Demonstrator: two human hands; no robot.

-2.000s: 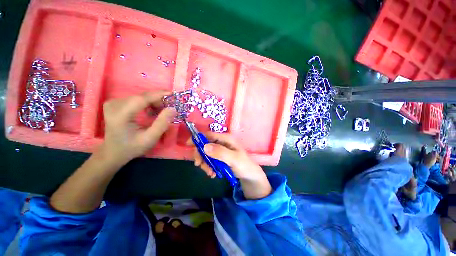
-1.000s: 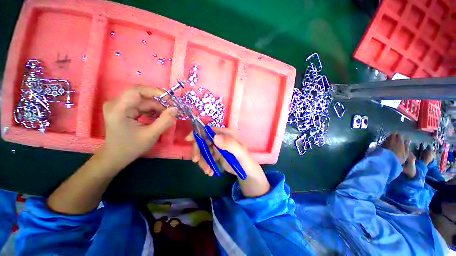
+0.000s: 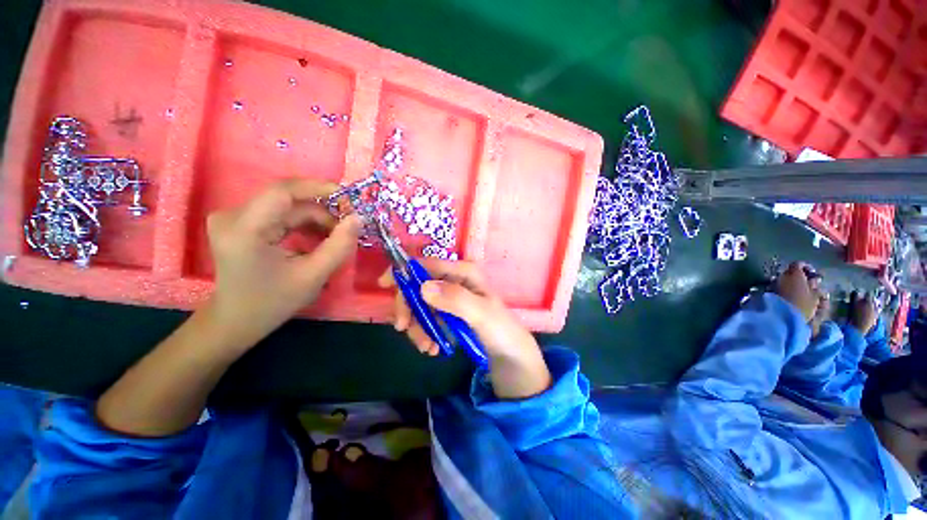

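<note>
My left hand (image 3: pixel 269 254) pinches a silver runner frame (image 3: pixel 356 189) between thumb and fingers above the third compartment's left wall. My right hand (image 3: pixel 457 310) holds blue-handled side cutters (image 3: pixel 432 305); their silver jaws are at the frame, and whether they touch it is hard to tell. The handles are close together. The long salmon-red tray (image 3: pixel 368 112) has four compartments in a row. Small cast parts (image 3: pixel 432 215) are heaped in the third, and a few lie scattered in the second. Frames with parts (image 3: pixel 69 198) lie in the far-left compartment.
Tangled empty runners (image 3: pixel 632 218) lie on the green bench right of the tray. A grey metal bar (image 3: pixel 803 183) extends from the right edge. Two small pale pieces (image 3: pixel 730 246) lie below it. Red multi-pocket trays (image 3: pixel 828 76) are at upper right. Other blue-clad workers (image 3: pixel 757 376) sit at right.
The cutter handles, spread wide one second ago, are now closer together. The frame has turned in my left hand and sits slightly lower. The neighbouring worker's hands have moved a little.
</note>
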